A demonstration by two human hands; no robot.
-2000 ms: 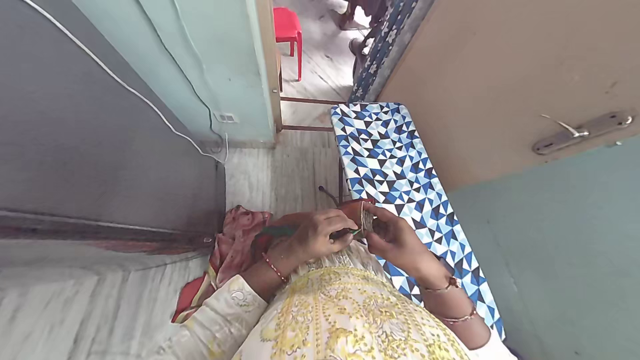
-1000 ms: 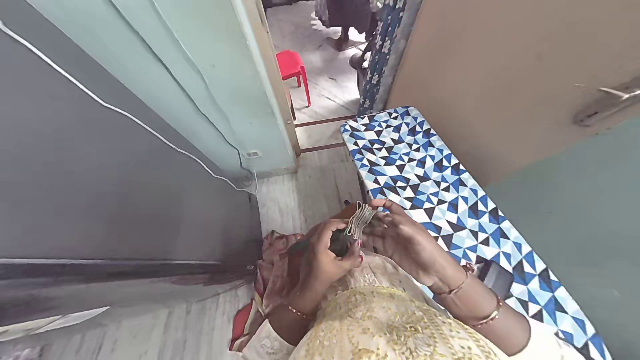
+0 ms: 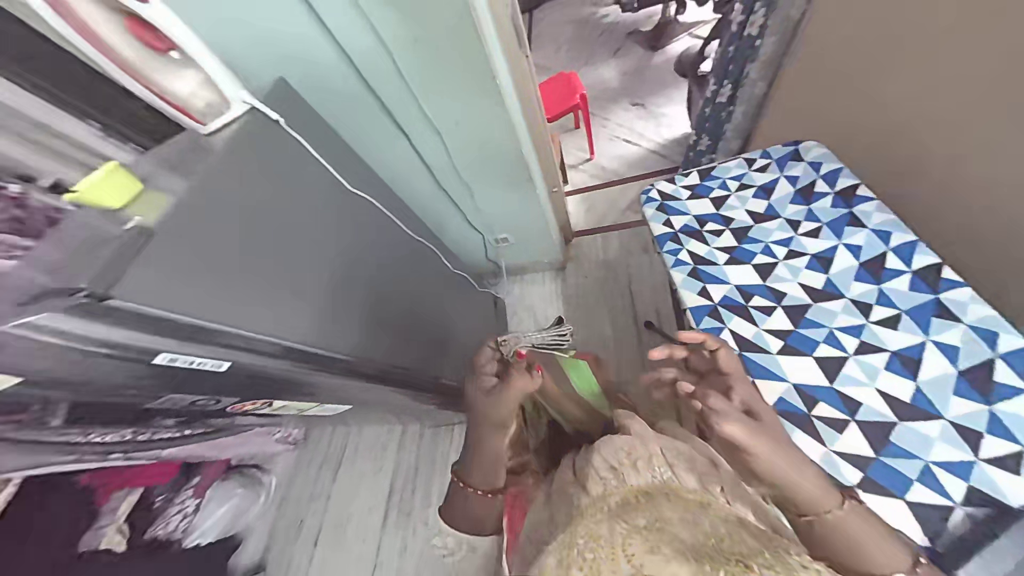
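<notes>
My left hand [image 3: 500, 388] pinches a small pleated bundle of thin greyish material [image 3: 540, 340] between thumb and fingers, above my lap. Its folds fan out to the right; what it is made of cannot be told. Below and right of it is a flat light-green strip [image 3: 586, 382], whose attachment is unclear. To the right, my right hand [image 3: 712, 384] is apart from the bundle, fingers spread and slightly blurred. A short dark rod-like piece [image 3: 658, 329] shows by its fingertips; nothing clearly rests in the hand.
On the right stands an ironing-board-like table with a blue, white and black triangle-pattern cover [image 3: 848, 296]. A grey cabinet-like appliance [image 3: 320, 248] with a white cable [image 3: 364, 192] is at left. A red plastic stool [image 3: 566, 96] and part of a person are beyond the doorway.
My hands were together at the bundle and have moved apart, the right hand letting go of it. The view has swung so that more of the left side shows.
</notes>
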